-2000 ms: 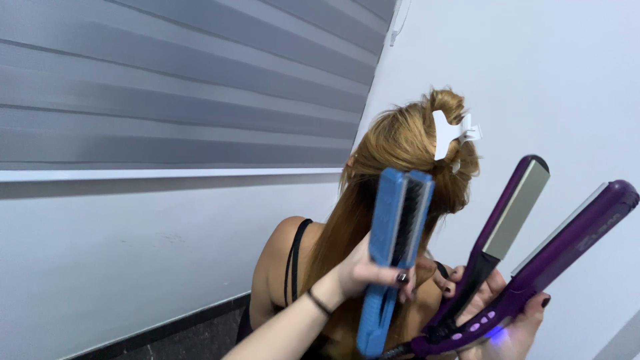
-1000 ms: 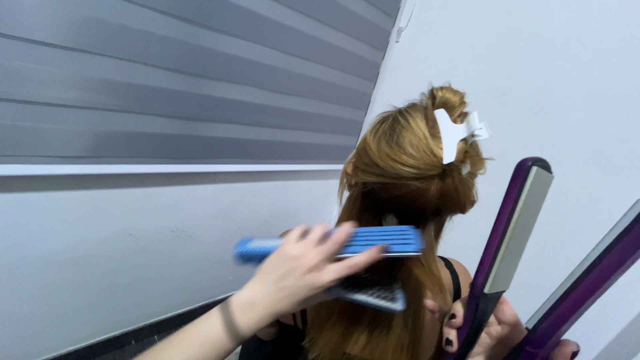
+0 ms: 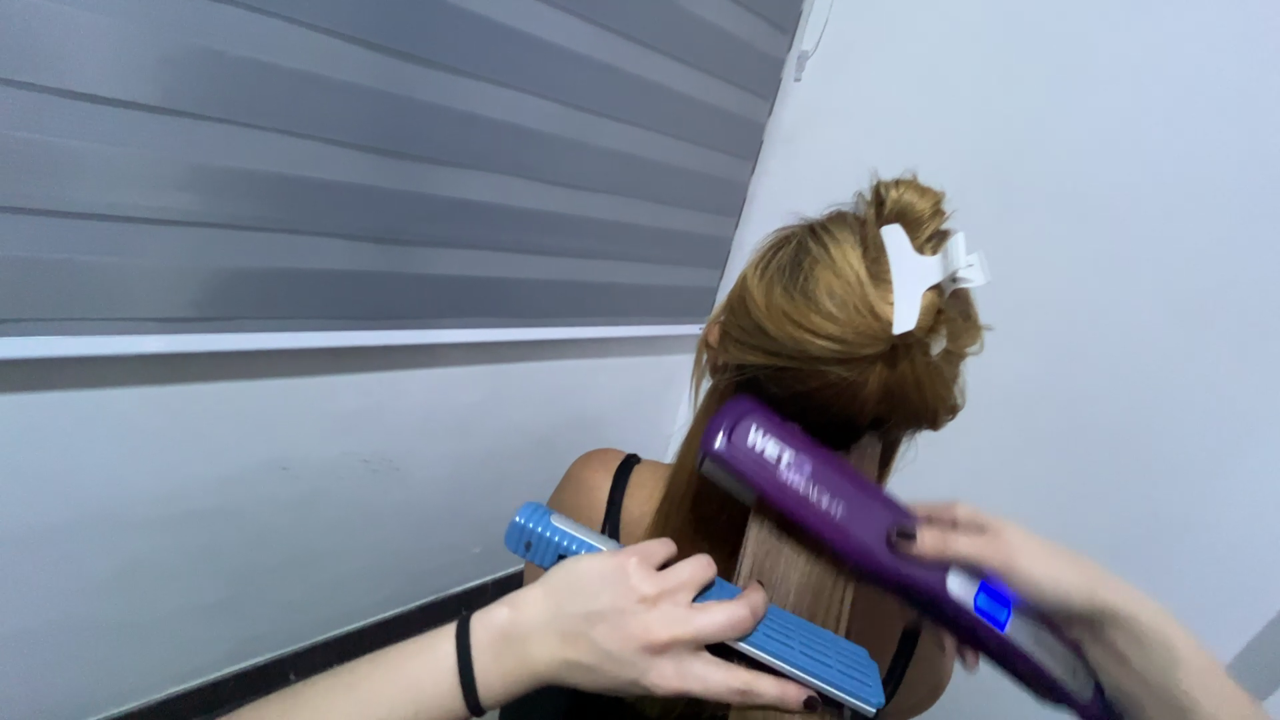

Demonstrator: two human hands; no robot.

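My left hand (image 3: pixel 645 620) grips a blue folding hair-straightening comb (image 3: pixel 815 655) across a lock of light brown hair (image 3: pixel 795 570), low on the seated person's back. My right hand (image 3: pixel 985 555) holds a purple flat iron (image 3: pixel 830 495) with a lit blue display. The iron slants across the same lock, above the blue comb; the lock seems to pass between its plates, though blur hides how tightly they meet. Higher up, a white butterfly hair clip (image 3: pixel 910 280) holds the rest of the hair gathered on the person's head (image 3: pixel 820 280).
The person's bare shoulder (image 3: pixel 590 490) with a black strap is at centre. A grey striped roller blind (image 3: pixel 380 170) covers the left, above a pale wall (image 3: pixel 250 480) with a dark skirting (image 3: pixel 420 635). Another white wall (image 3: pixel 1120 250) rises at right.
The flat iron, seen with its plates apart at the right before, has moved left onto the hair. The blue comb has gone lower and now slants down to the right.
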